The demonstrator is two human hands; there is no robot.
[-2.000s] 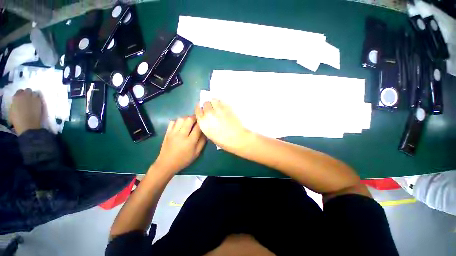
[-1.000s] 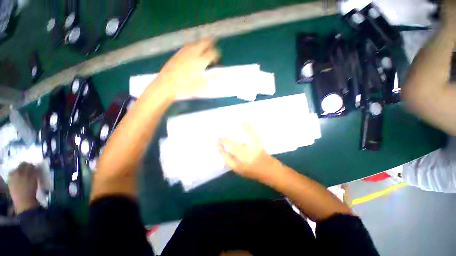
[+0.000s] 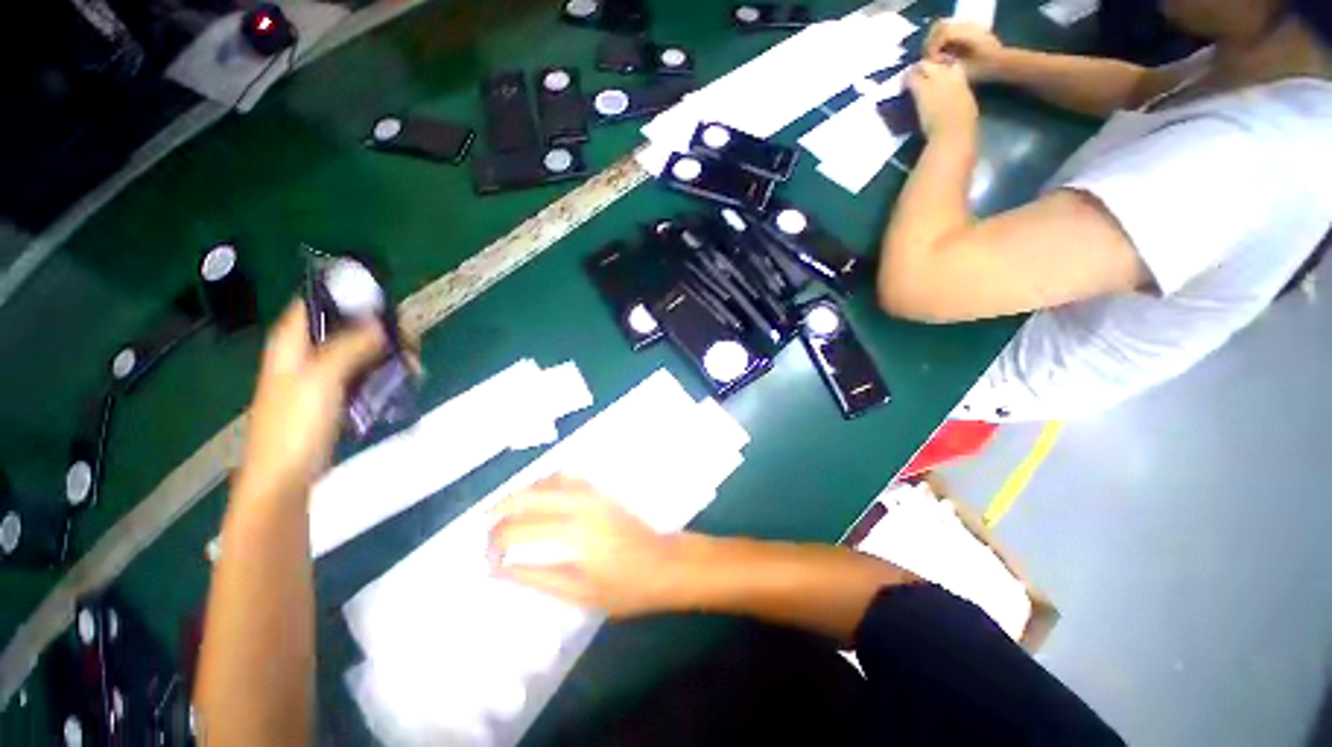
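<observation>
My left hand (image 3: 300, 387) is raised over the pale strip at the left and grips a black box (image 3: 351, 292) with a white disc near its upper end. The hand and box are slightly blurred. My right hand (image 3: 563, 547) rests on the wide white sticker sheets (image 3: 657, 438) in front of me, palm down; its fingertips are bent, and I cannot tell whether they hold a sticker. A narrower white stack of strips (image 3: 438, 453) lies just beyond the sheets, below my left hand.
The right pile of black boxes (image 3: 716, 285) lies beyond the sheets. More boxes (image 3: 560, 105) lie across the speckled strip (image 3: 511, 248) and at the far left. A person in a white shirt (image 3: 1125, 204) works at the right over white sheets (image 3: 855, 139). An open carton (image 3: 950, 555) stands below the bench edge.
The view has swung right. My left hand, empty-looking over the narrow strips before, now holds a black box. My right hand is still on the wide sheets.
</observation>
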